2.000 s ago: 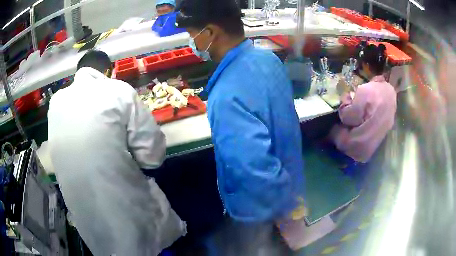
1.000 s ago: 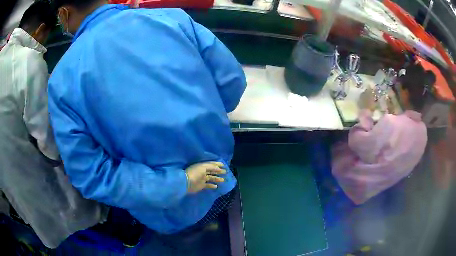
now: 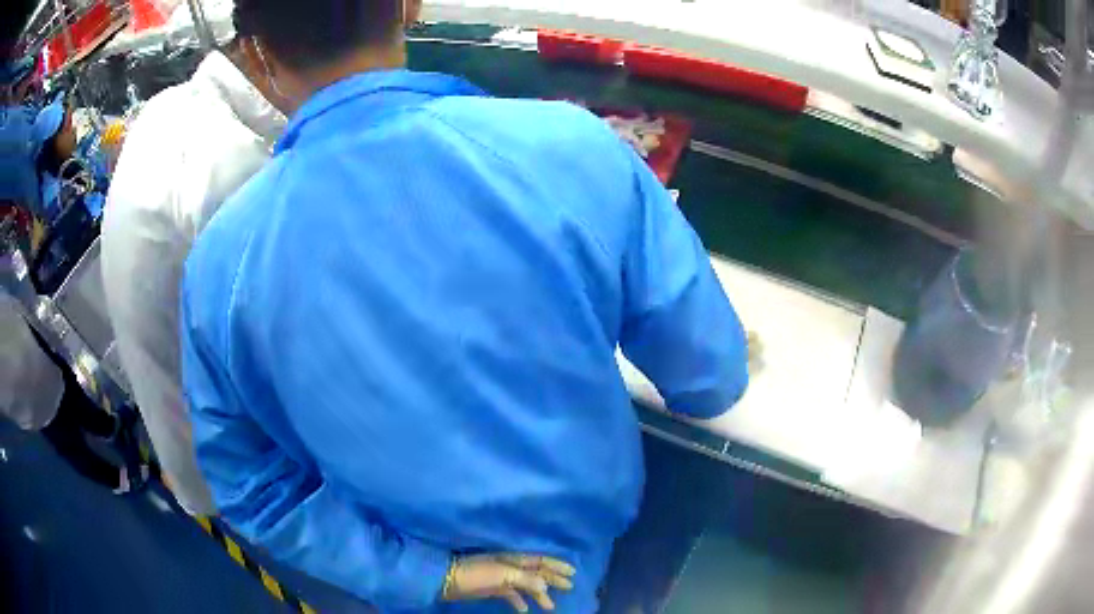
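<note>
Neither of my hands is in the picture. Nearest in front of me a person in a blue jacket (image 3: 432, 312) stands with their back to me and leans over the bench. One bare hand (image 3: 510, 578) of that person rests behind their lower back. The bench has white mats (image 3: 804, 348) on it. A dark grey-blue tub (image 3: 954, 342) stands on the bench at the right. A red tray (image 3: 672, 146) with pale small parts shows partly past the person's shoulder.
A person in a white coat (image 3: 162, 264) stands at the left. More people are at the far left. A white shelf (image 3: 744, 42) holds red trays (image 3: 672, 72) and a clear, shiny figure (image 3: 978, 66). Yellow-black tape (image 3: 246, 564) crosses the blue floor. The right rim is blurred.
The view has swung left from a second ago, so the tub sits further right and the person in pink is out of view. The blue-jacketed person now appears nearer the centre.
</note>
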